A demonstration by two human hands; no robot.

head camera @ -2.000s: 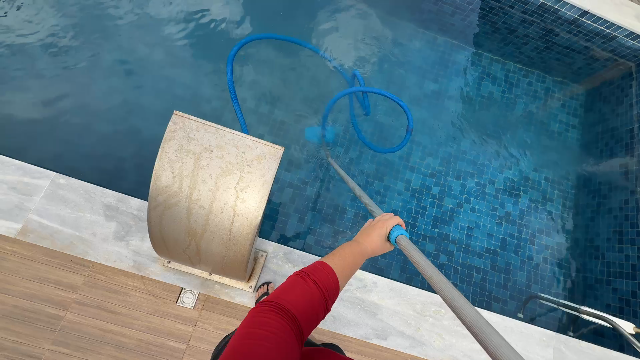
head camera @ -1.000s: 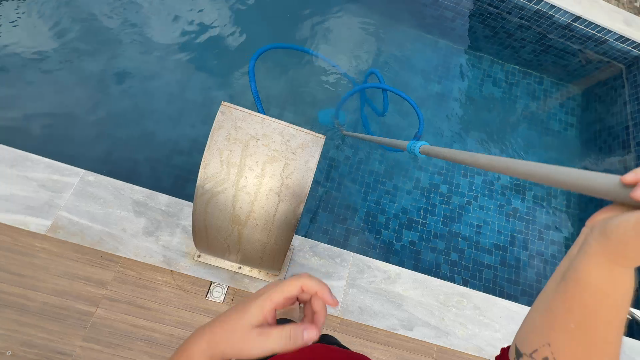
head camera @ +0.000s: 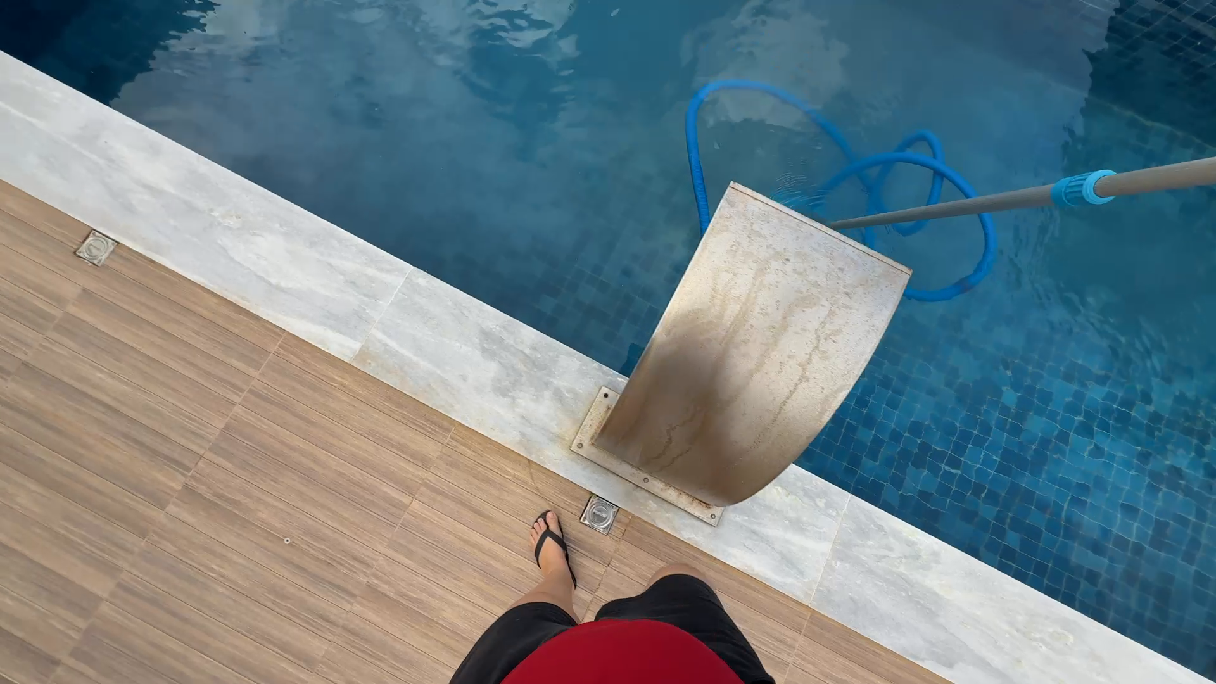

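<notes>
Neither of my hands shows in the head view. A grey telescopic pole [head camera: 978, 206] with a light blue locking collar [head camera: 1081, 188] enters from the right edge and slants down into the pool water [head camera: 532, 180]. Its outer end lies beyond the frame, so what holds it is hidden. The pole's lower end passes behind the top edge of a curved metal pool waterfall spout [head camera: 760, 351]. A blue hose [head camera: 983, 247] lies in loops in the water around the pole's lower part. A blurred light blue shape is partly visible beside the pole's far end.
The spout's base plate [head camera: 646, 481] is fixed to the pale marble coping [head camera: 475, 361] at the pool's edge. Wood-look deck tiles [head camera: 313, 513] with square metal drain covers [head camera: 598, 514] run alongside. My foot in a black flip-flop [head camera: 551, 541] stands near one cover.
Both hands, in view a second ago, are out of the frame. The view has shifted left along the deck. The pole, gripped at the right edge before, now shows no hand on it.
</notes>
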